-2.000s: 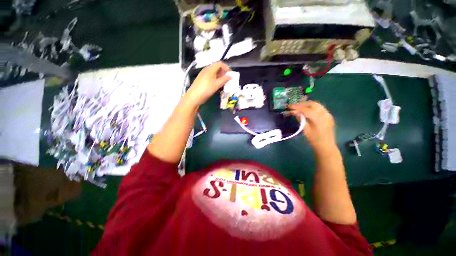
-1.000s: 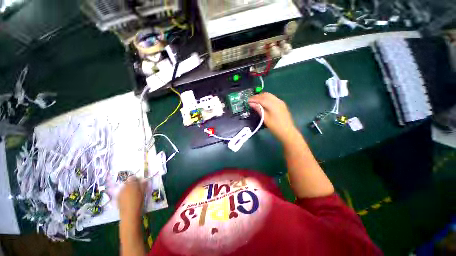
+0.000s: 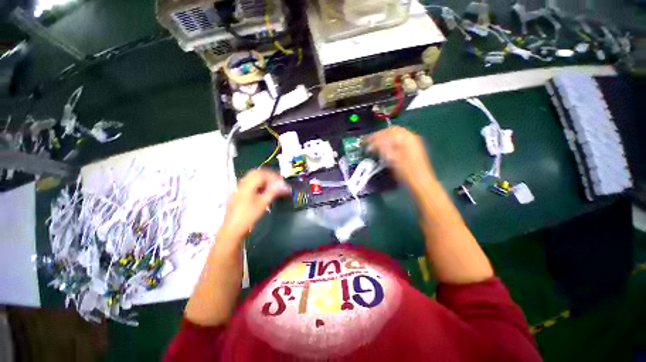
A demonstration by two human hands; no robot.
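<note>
A charger board assembly (image 3: pixel 298 166) with yellow and blue parts lies at the white test socket (image 3: pixel 319 153) on the black fixture base. A white cable-end housing (image 3: pixel 363 176) on a white cord lies between the socket and my right hand. My right hand (image 3: pixel 397 150) is over the right side of the green test board (image 3: pixel 351 147); its fingertips are blurred and what they hold cannot be told. My left hand (image 3: pixel 259 194) is at the fixture's left front edge, near a small board (image 3: pixel 302 198); its grip is unclear. A blurred white piece (image 3: pixel 348 228) is in front of the fixture.
A pile of tangled white cord assemblies (image 3: pixel 113 233) lies on a white sheet at left. A beige instrument (image 3: pixel 375 67) stands behind the fixture. Another assembly (image 3: pixel 498 140) lies on the mat at right, beside rows of white housings (image 3: pixel 591 138). The red switch (image 3: pixel 316 187) is at the fixture front.
My left hand has moved from the pile side back to the fixture. A small board and blurred white parts now show at the fixture's front. My right hand remains near the test board.
</note>
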